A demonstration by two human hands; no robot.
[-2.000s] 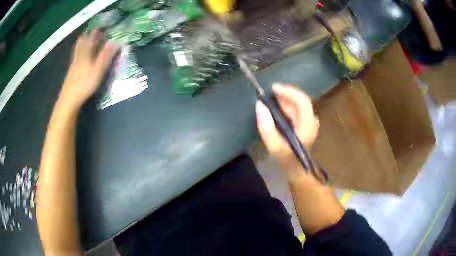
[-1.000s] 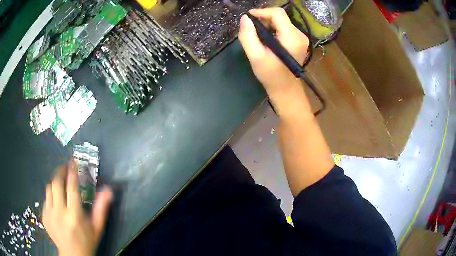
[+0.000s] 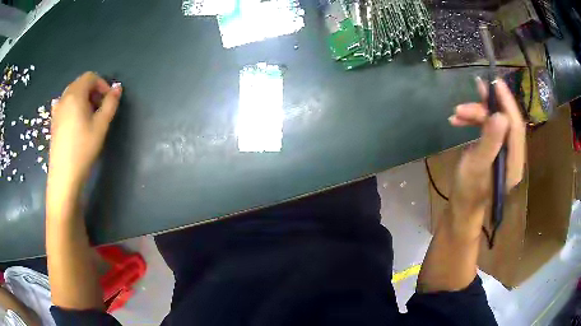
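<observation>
A circuit board (image 3: 260, 108), glaring white, lies flat on the dark green bench top (image 3: 191, 191) between my hands. My left hand (image 3: 83, 111) is at the left beside scattered small white and orange components (image 3: 35, 127). Its thumb and fingertips are pinched together; a small pale bit shows at the tips, too small to tell whether it is a component. My right hand (image 3: 487, 137) holds the black soldering iron (image 3: 499, 184) like a pen above the right bench edge. Its metal barrel points up toward the dark-grained tray.
More white-glaring boards (image 3: 261, 22) lie at the far side. Silver-pinned parts over green boards (image 3: 388, 32) stand right of them. The tray of dark grains (image 3: 455, 38) and the yellow holder (image 3: 538, 95) are at the right. A cardboard box (image 3: 548, 197) is below the right edge.
The view has swung left. My left hand has left the single board and moved to the scattered components, its fingers now pinched. My right hand still holds the soldering iron.
</observation>
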